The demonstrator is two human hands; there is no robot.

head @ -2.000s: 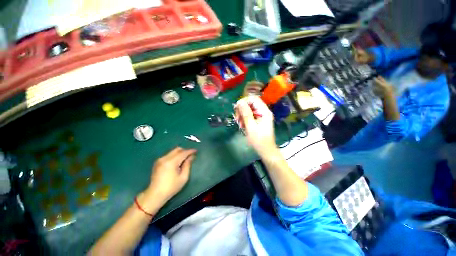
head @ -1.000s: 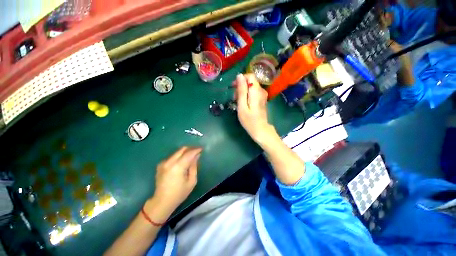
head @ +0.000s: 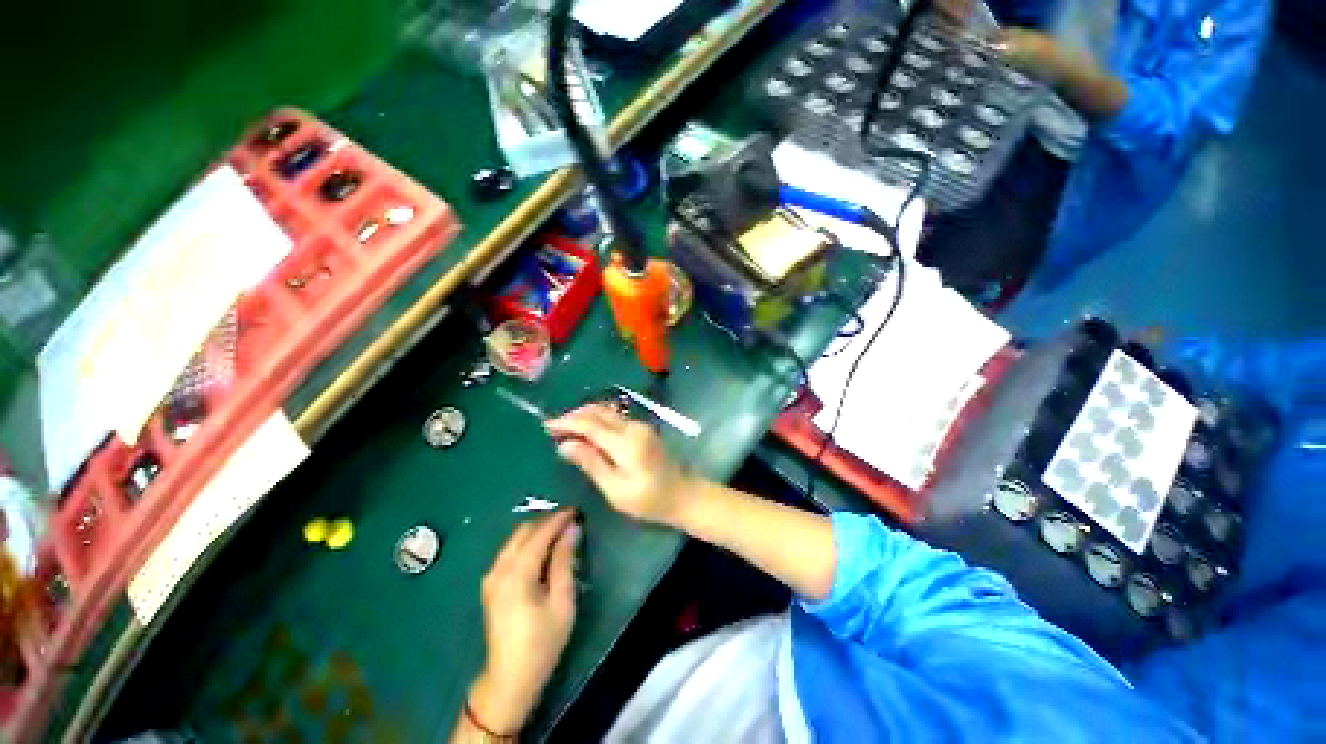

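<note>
My right hand [head: 625, 459] is over the green mat [head: 473, 487], its fingers closed on a thin grey hand tool [head: 521, 404] that points away to the left. My left hand [head: 529, 593] is low over the mat, fingertips close together; a tiny dark spot shows there, but whether it is held is unclear. A small silver forked part [head: 535, 504] lies on the mat just beyond the left fingertips. Slim silver tweezers [head: 660, 413] lie right of my right hand's fingers. Two round units [head: 445, 425] [head: 416, 548] lie to the left.
An orange electric screwdriver [head: 640, 313] hangs beyond my right hand. Behind are a red parts bin [head: 559, 298], a clear cup [head: 518, 349] and a soldering stand [head: 749, 240]. Yellow caps [head: 329, 534] lie left. A salmon-red tray [head: 342, 233] is on the shelf. A person's hand [head: 1069, 73] is upper right.
The view has swung towards the right, showing more stacked trays. My right hand has moved from beside the orange screwdriver closer to my left hand. The thin tool and tweezers now show clearly.
</note>
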